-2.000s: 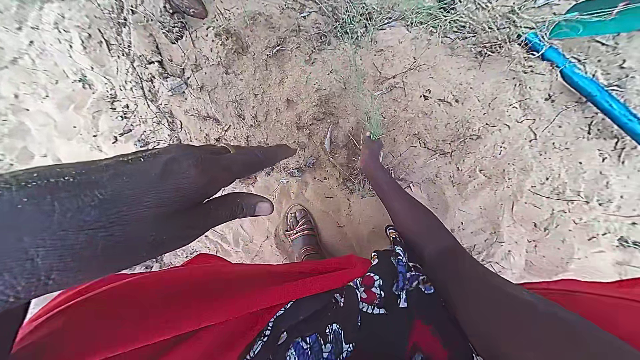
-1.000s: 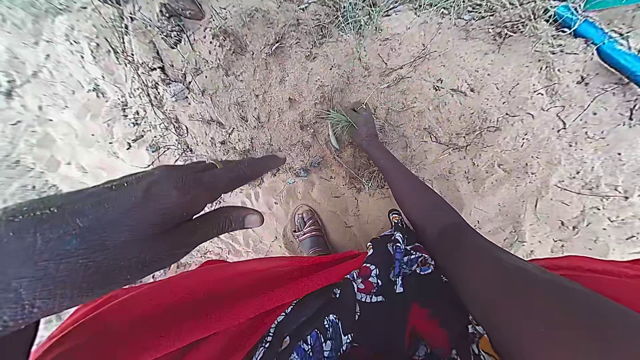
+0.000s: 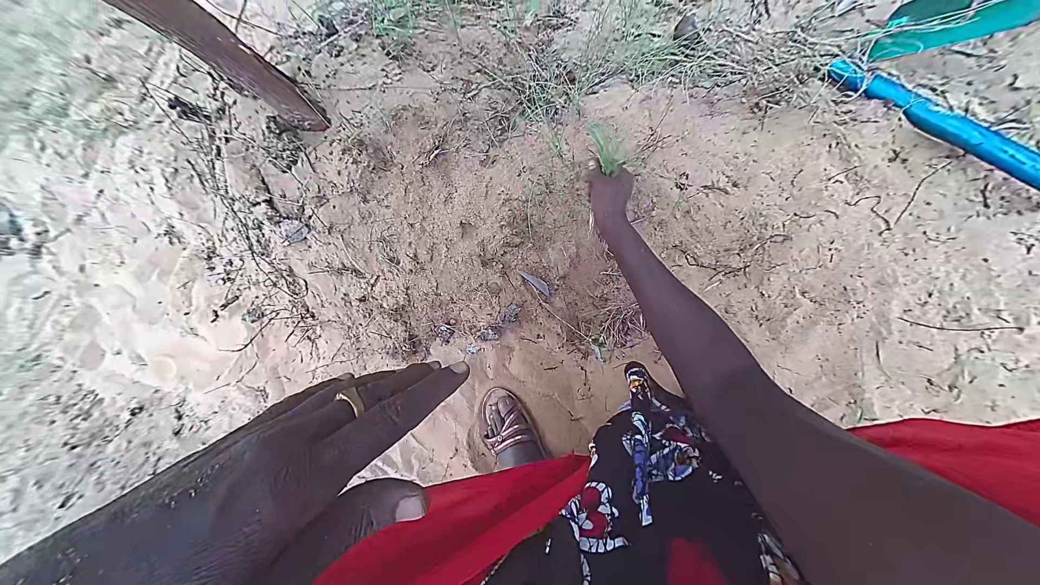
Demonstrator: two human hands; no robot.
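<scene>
My left hand (image 3: pixel 349 447), with a ring on one finger, reaches in from the lower left above the sandy ground, fingers extended and holding nothing. Farther out, right of the middle, my right hand (image 3: pixel 609 195) is closed around a small tuft of green grass (image 3: pixel 606 148), whose blades stick out past the fingers. Sparse growing grass (image 3: pixel 552 89) lies just beyond that hand. Between the two hands a small grey leaf (image 3: pixel 535 284) rests on the sand, with several dark crumbly bits (image 3: pixel 488 333) nearer my foot.
A wooden post or stick (image 3: pixel 244 73) slants in at the upper left. A blue pole (image 3: pixel 951 122) and a green flat object (image 3: pixel 951 28) lie at the upper right. My sandalled foot (image 3: pixel 508 422) stands below, beside red cloth (image 3: pixel 463 520) and patterned cloth. Dry twigs (image 3: pixel 268 276) lie to the left.
My right hand has moved farther out over the ground, still with green grass in it. My left hand appears lower in the view. The wooden piece has come into sight at the upper left.
</scene>
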